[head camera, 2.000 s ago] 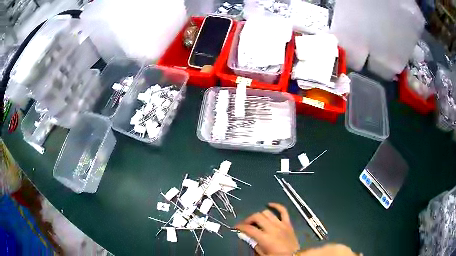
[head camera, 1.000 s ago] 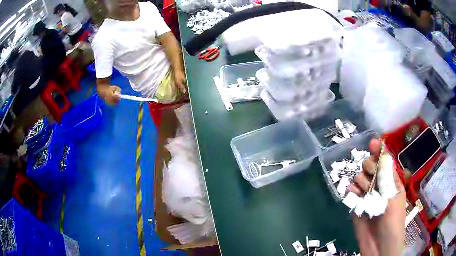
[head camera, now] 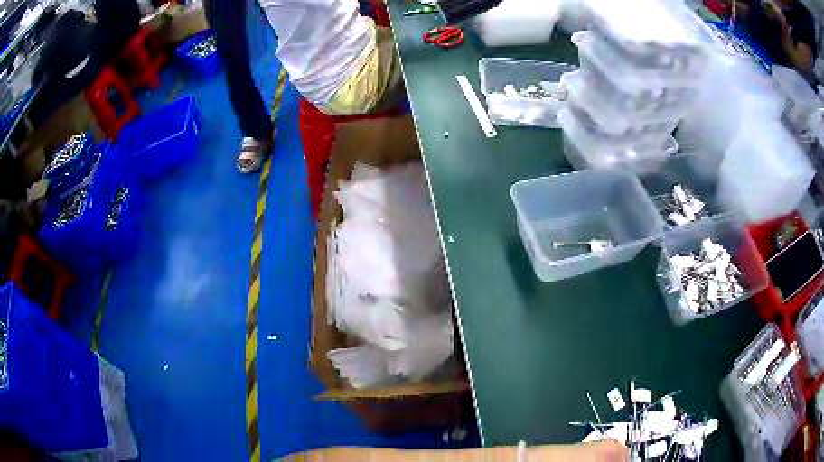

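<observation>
A loose pile of thin metal pins with white tags [head camera: 658,428] lies at the bottom right of the bench. A bare forearm or hand [head camera: 434,454] with a thin band shows as a strip along the bottom edge, left of the pile. It is cut off, and I cannot tell which side it belongs to or what its fingers do. A clear tub [head camera: 700,281] holds a jumble of tagged pins. A near-empty clear tub [head camera: 578,257] beside it holds one or a few pins. The filled clear tub of pins in rows [head camera: 764,383] stands at the right.
Stacked clear tubs [head camera: 623,99], a tub with white pieces [head camera: 527,101], a white strip [head camera: 476,106] and red-handled scissors [head camera: 444,36] are at the back. Left of the bench edge stand a carton of white sheets [head camera: 388,262], blue crates [head camera: 54,379] and a person [head camera: 321,45].
The view has swung left and down to the bench edge and floor. The hand raised with a bundle of tagged pins a second ago no longer shows there; a limb now lies along the bottom edge.
</observation>
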